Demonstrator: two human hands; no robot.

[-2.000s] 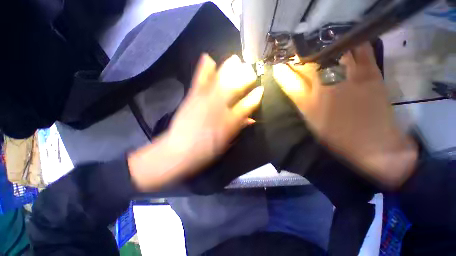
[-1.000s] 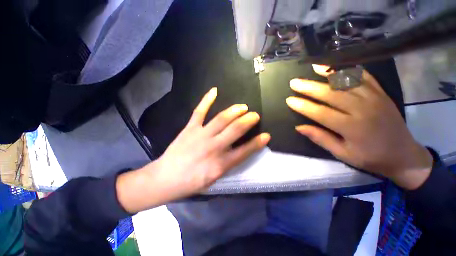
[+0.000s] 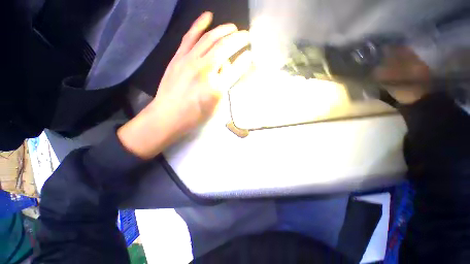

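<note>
The large black garment body [image 3: 67,108] is bunched at the upper left, its greyer side showing. My left hand [image 3: 193,82] lies on its dark cloth beside the needle area, fingers spread; whether it pinches the cloth cannot be told. My right hand [image 3: 404,72] is blurred and partly hidden under the sewing machine head [image 3: 355,23]; its fingers do not show clearly. The needle area is lost in bright glare. The cream machine bed plate [image 3: 288,105] with its thin dark outline shows below the glare.
The white table [image 3: 309,154] has a worn grey front edge. Below it, a black cut panel [image 3: 359,224] lies on a white sheet [image 3: 379,242] beside the lap. Blue plastic crates stand at the right [image 3: 399,221] and lower left [image 3: 128,224]. A brown cardboard box [image 3: 14,167] is far left.
The black cloth has moved up and away from the front of the bed, uncovering the plate. My left hand has moved up towards the machine head. My right hand has moved up and right beneath it.
</note>
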